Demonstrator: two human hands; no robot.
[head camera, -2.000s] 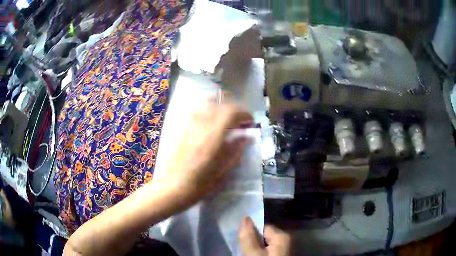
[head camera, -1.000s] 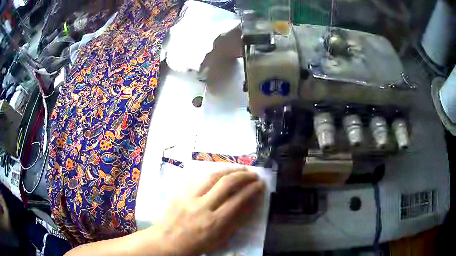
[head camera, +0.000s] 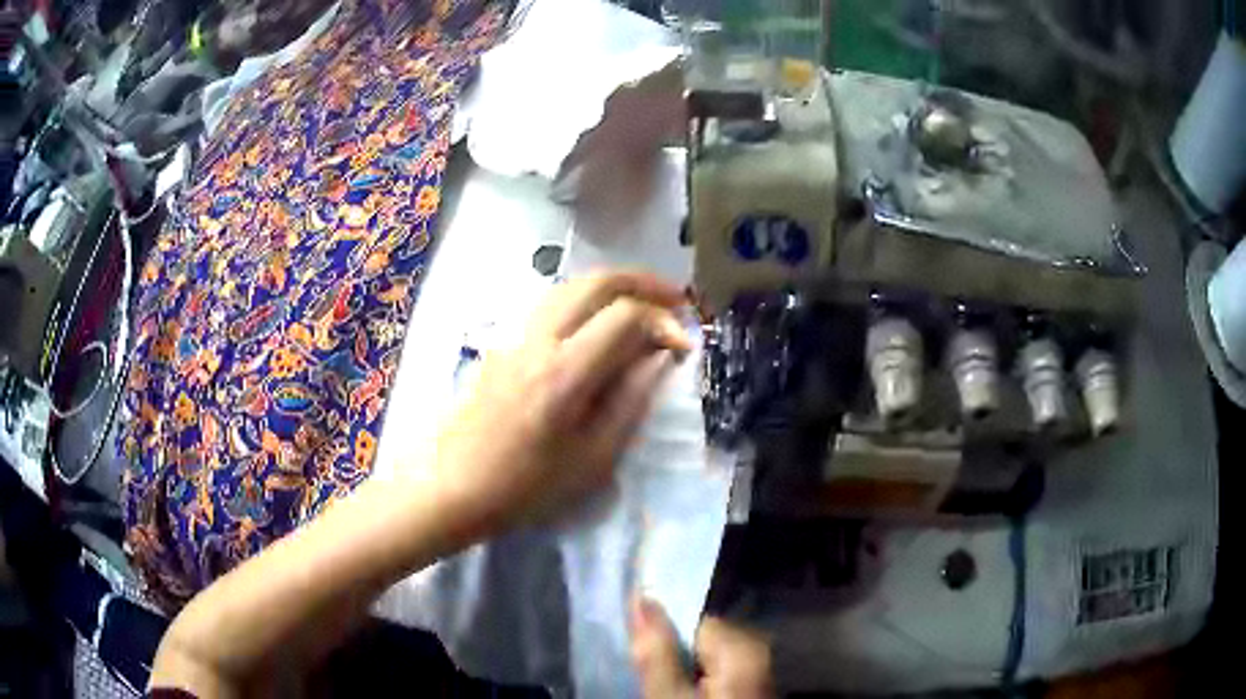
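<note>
A white fabric panel (head camera: 683, 505) lies along the left side of the overlock machine (head camera: 765, 205), its edge beside the dark needle area (head camera: 738, 369). My left hand (head camera: 554, 403) lies over the panel, its bent fingertips at the cloth just left of the needle area; the hand is slightly blurred. My right hand (head camera: 697, 655) is at the bottom edge of the picture, partly cut off, with thumb and finger at the lower part of the panel. The cloth under my left hand is hidden.
A large batik print pile (head camera: 273, 355) lies left of the off-white machine bed (head camera: 472, 253). A torn-looking white sheet (head camera: 560, 82) lies behind the work. Four pale tension knobs (head camera: 895, 369) are on the machine front. White thread cones (head camera: 1213, 150) stand far right.
My left hand has moved up from the cloth below the needle area to beside it. My right hand has come back into view at the bottom. The small batik strip no longer shows.
</note>
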